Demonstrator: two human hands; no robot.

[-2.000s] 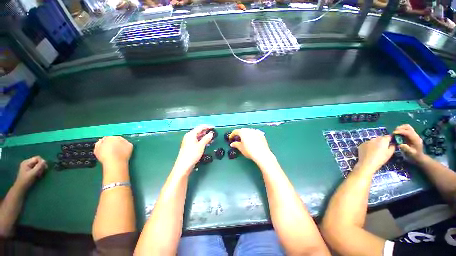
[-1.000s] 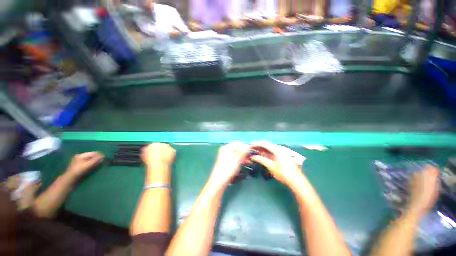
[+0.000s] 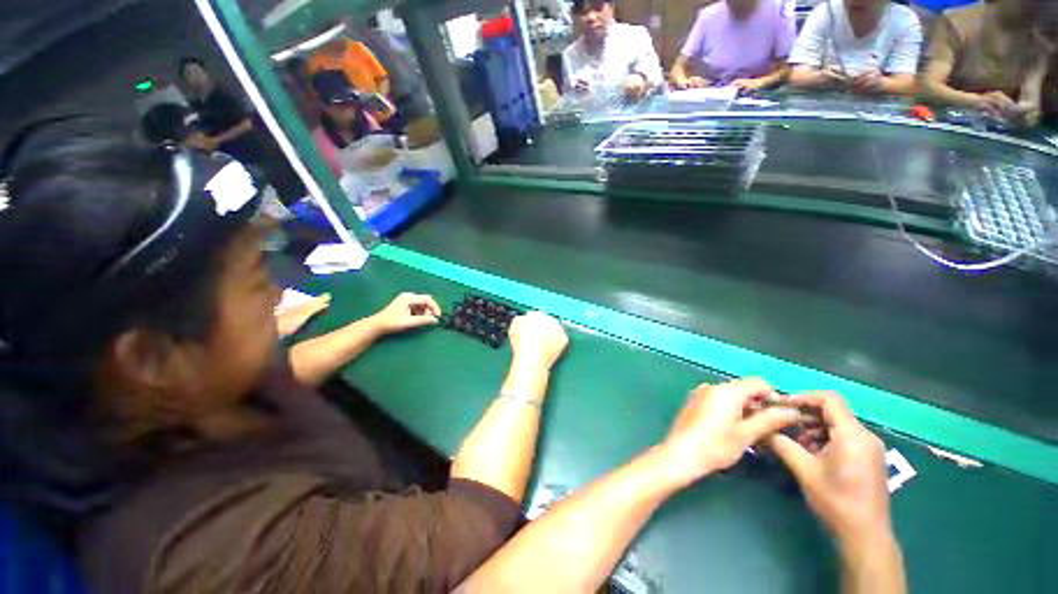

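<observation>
My left hand [image 3: 725, 429] and my right hand [image 3: 841, 458] meet fingertip to fingertip at the right of the view, over the green bench. A small dark part [image 3: 775, 406] shows between their fingers, mostly hidden by them. More dark parts show partly under and between the hands, too covered to tell apart. A white card [image 3: 899, 469] with a dark centre lies on the bench just right of my right hand.
A neighbour in a brown shirt [image 3: 313, 511] sits close on the left, hands at a block of black parts [image 3: 482, 319]. Beyond the light green strip [image 3: 650, 337] lie the dark belt, stacked clear trays [image 3: 682, 157], another tray [image 3: 1000, 207] and a white cord. People sit across.
The view has swung left, so the neighbour now shows and the right neighbour is out of view. My hands, apart two seconds ago, are now together around a dark part.
</observation>
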